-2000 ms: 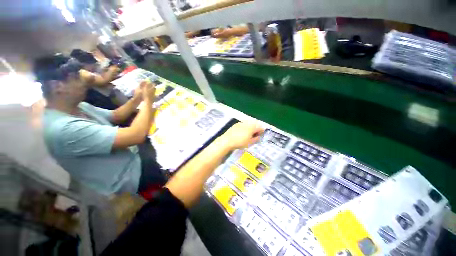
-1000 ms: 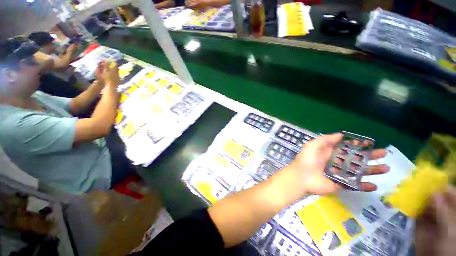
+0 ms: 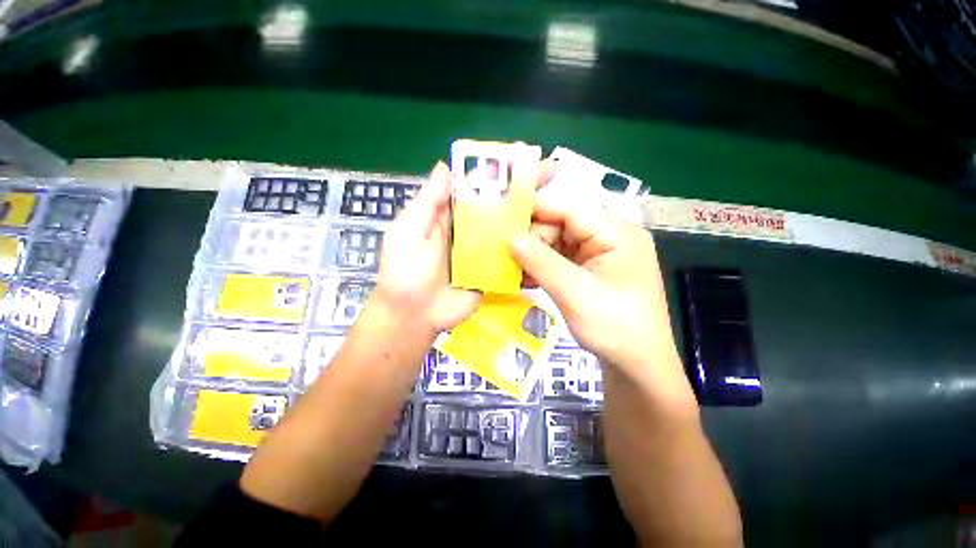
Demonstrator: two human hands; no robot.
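Observation:
A dark panel with a yellow sticker over most of its face is held upright above the tray; its windows show at the top end. My left hand grips the panel from the left side and below. My right hand has its thumb and fingers on the sticker at the right edge. The clear blister tray below holds dark panels and three yellow-covered panels in its left column. A white backing sheet with yellow pieces lies partly hidden under my hands.
A neighbouring blister tray with yellow and dark panels is at the left edge. A black glossy block lies right of the tray. Behind is a pale edge strip with red lettering, then the green conveyor belt.
My view has swung down to the tray. The panel on my open left palm is now upright between both hands, with the yellow sticker from my right hand over it.

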